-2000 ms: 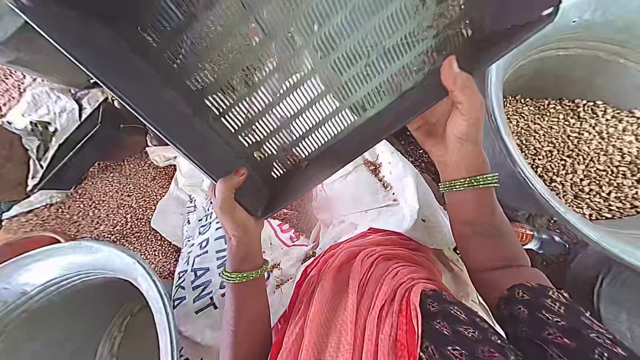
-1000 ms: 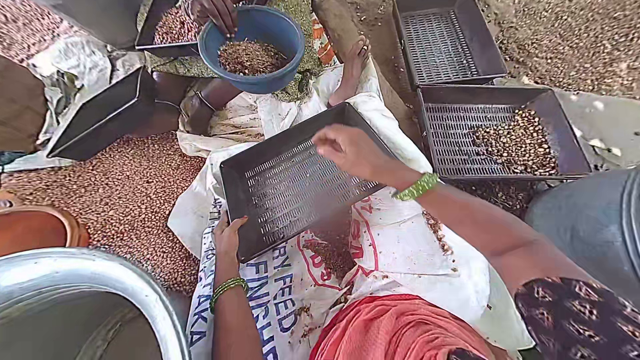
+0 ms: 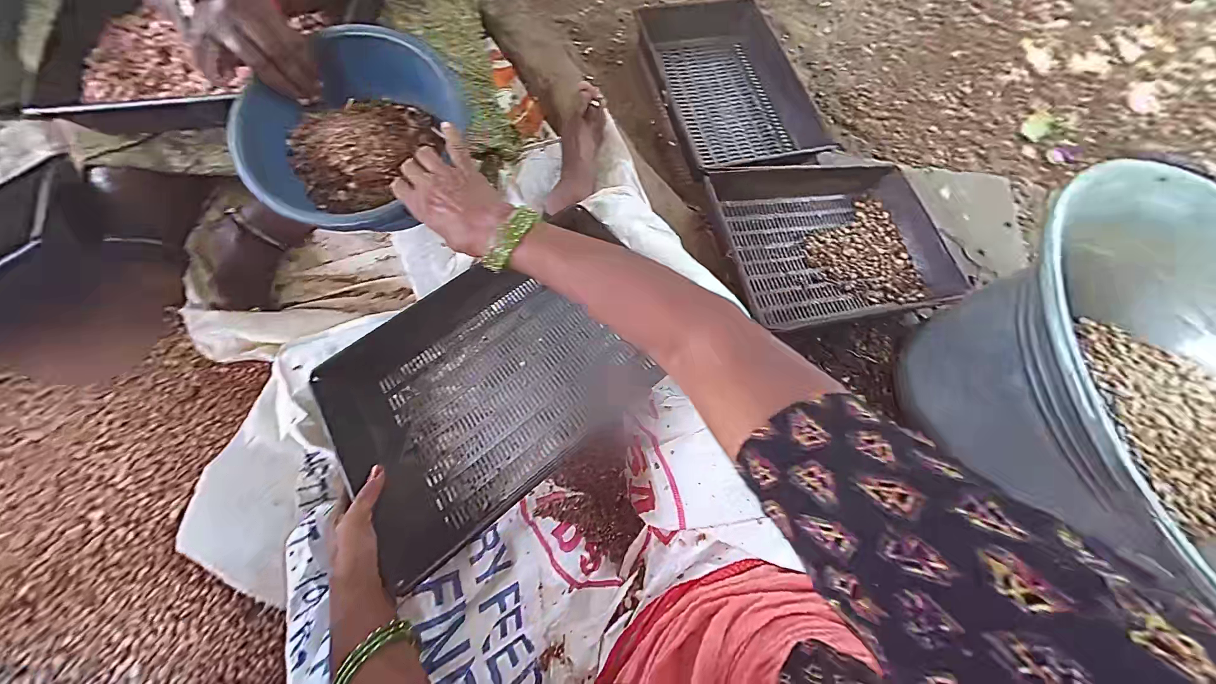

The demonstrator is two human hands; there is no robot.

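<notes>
My left hand [image 3: 359, 532] grips the near left edge of a black slotted sieve tray [image 3: 503, 399], tilted over a white printed sack [image 3: 731, 475]. The tray holds hardly anything but small bits. My right hand [image 3: 454, 195] reaches past the tray's far side to the near right rim of a blue plastic basin [image 3: 252, 142]; its fingers are spread beside a heap of brown husks or debris [image 3: 356, 152] in it. Whether the fingertips touch the heap cannot be told. Dark debris [image 3: 594, 503] lies on the sack below the tray.
Another person's hand [image 3: 252, 43] is over the blue basin, and a bare foot [image 3: 579, 147] rests beyond the sack. Two slotted trays [image 3: 727, 104] [image 3: 803, 261] lie at the back right, the nearer holding nuts or seeds. A metal pot [image 3: 1007, 361] stands right; reddish kernels [image 3: 114, 532] are heaped left.
Two seconds ago both hands held the raised sieve tray. It is now lower, held by my left hand alone. My right hand has moved from above the tray to the blue basin. The view has shifted.
</notes>
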